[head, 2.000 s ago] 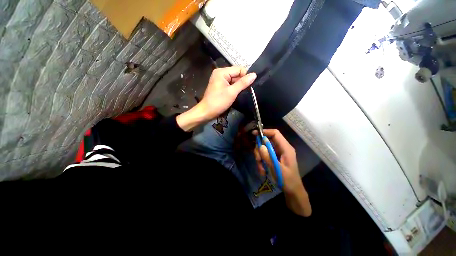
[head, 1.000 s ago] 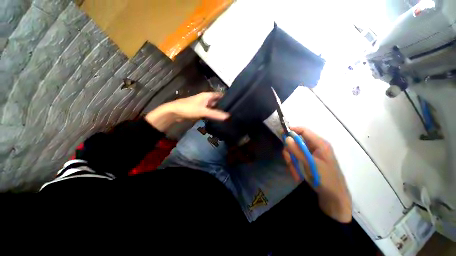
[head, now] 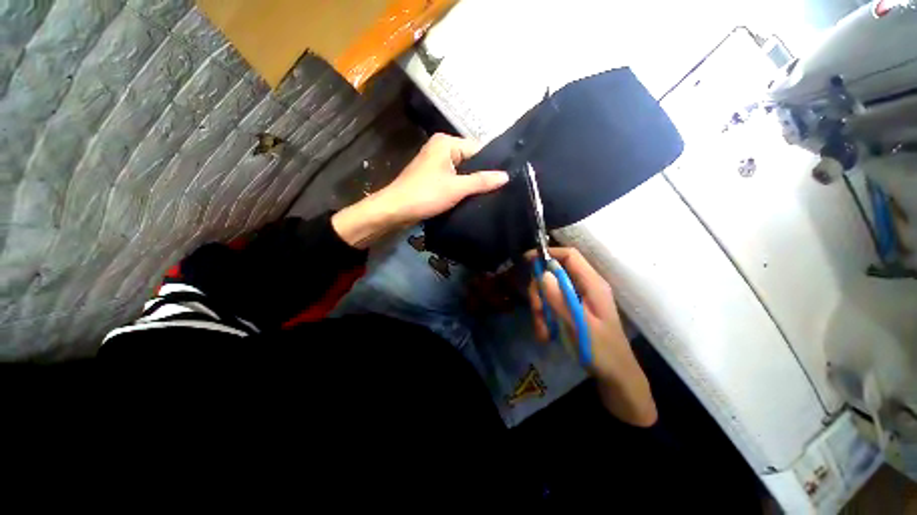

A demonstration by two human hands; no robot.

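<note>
A dark fabric piece (head: 613,136) lies over the front edge of the white machine table, its near end hanging above my lap. My left hand (head: 432,186) grips its left edge, thumb on top. My right hand (head: 593,322) holds scissors (head: 540,216) by their blue handles. The silver blades point away from me and lie over the fabric, their tips near my left thumb. Whether the blades are cutting a thread cannot be told.
The sewing machine head (head: 855,111) stands at the right, with small metal parts under bright light. Cardboard with orange tape (head: 387,40) is at the upper left, grey quilted covering (head: 131,151) at the left. A blue-handled tool (head: 882,226) lies beyond the machine head.
The fabric has been turned and now lies flatter, with a rounded end toward the machine. My left hand has moved onto its edge, and my right hand has brought the scissors back over it.
</note>
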